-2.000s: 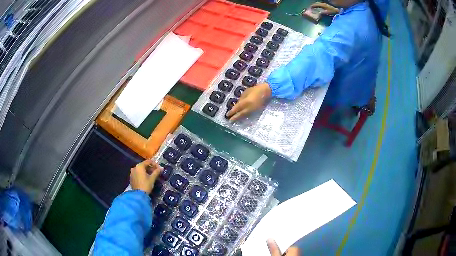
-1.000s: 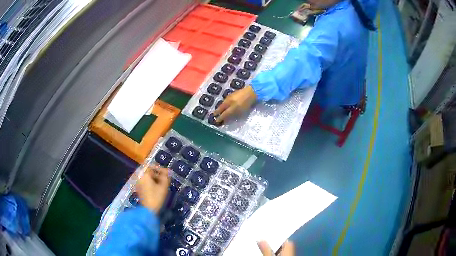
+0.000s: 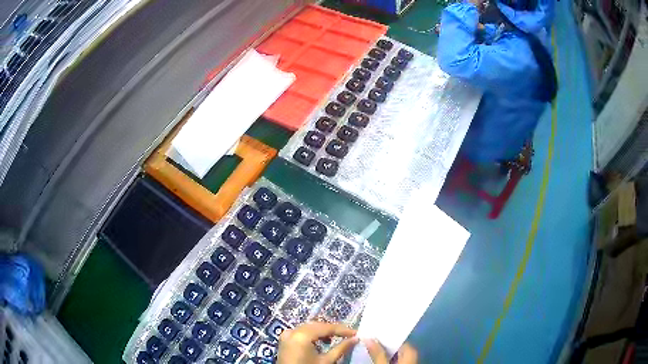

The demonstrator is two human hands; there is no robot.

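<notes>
The white sheet (image 3: 419,274) stands raised over the right edge of the near blister tray. My right hand (image 3: 387,352), cut off by the bottom edge, holds its lower end. My left hand (image 3: 316,343) is beside it, its thumb and forefinger at the sheet's lower left edge; whether they grip anything is too small to tell. The near blister tray (image 3: 373,249) holds rows of black parts (image 3: 247,275) on its left and middle. Its right pockets are empty and glittering. A few parts near my left hand show a brighter white ring or square (image 3: 244,332).
A second tray (image 3: 419,135) with two rows of black parts lies farther up. Behind it is a red-orange tray (image 3: 312,43). White paper (image 3: 231,110) lies on an orange frame (image 3: 213,206). A black tray (image 3: 160,227) is at left. A co-worker in blue (image 3: 497,78) sits at upper right.
My left hand has moved from the left side of the tray to the white sheet. The sheet is now more upright and farther left. The co-worker's hand has left the second tray.
</notes>
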